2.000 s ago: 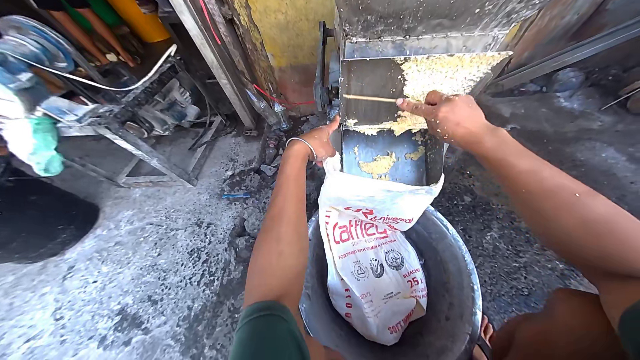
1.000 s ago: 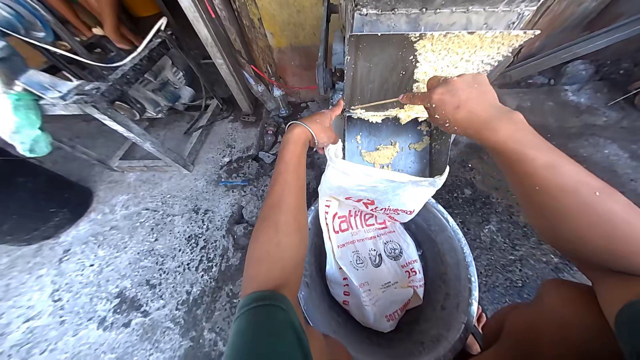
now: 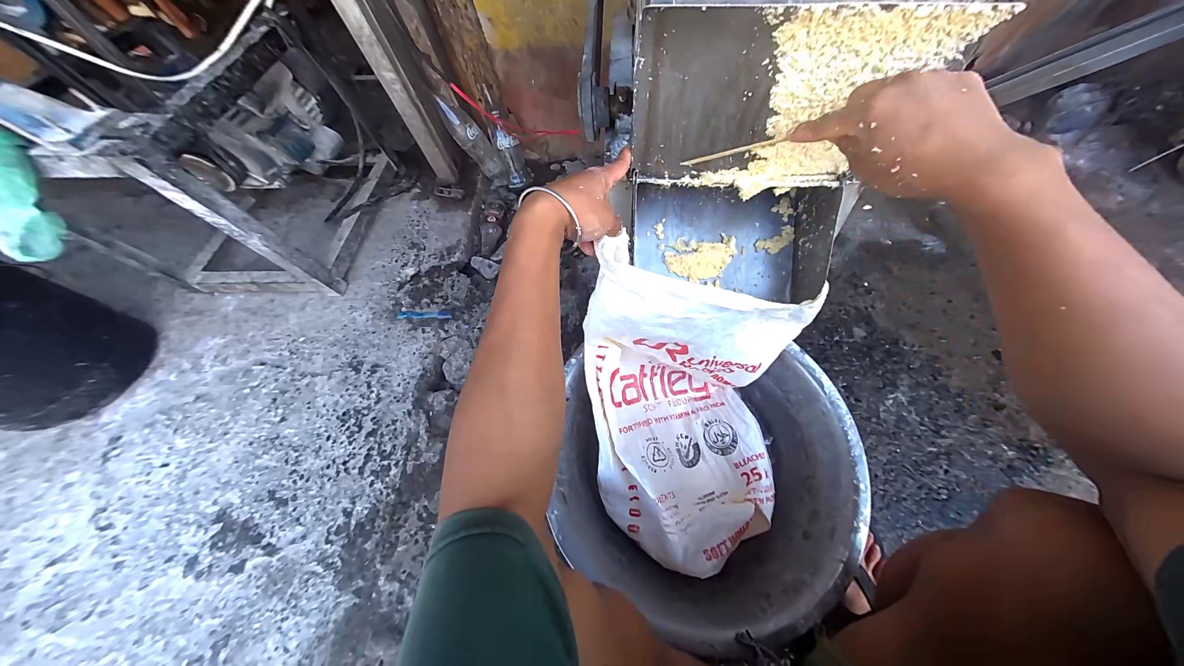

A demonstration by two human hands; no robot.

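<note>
My right hand [image 3: 916,139] holds a thin wooden stick [image 3: 735,153] over the lower edge of a metal tray [image 3: 703,83]. Pale yellow, moist-looking grated material [image 3: 832,55] covers the tray's right side. Below the tray, a metal chute [image 3: 749,208] has clumps of the same stuff stuck to it and leads into the mouth of a white woven flour sack [image 3: 684,425] with red print. My left hand [image 3: 592,205], with a bracelet on the wrist, grips the sack's upper left corner beside the chute. The sack rests in a large round metal basin [image 3: 814,518].
At the left stand a metal frame [image 3: 240,222] with machine parts, a green plastic bag [image 3: 23,203] and a black container [image 3: 65,347]. Glass bottles [image 3: 509,153] lean near the wall behind my left hand. A metal bar [image 3: 1091,55] slants at the upper right.
My right hand with the stick has stayed near the tray's lower edge, shifting slightly. My left hand has kept its place at the sack's corner. The view has moved closer.
</note>
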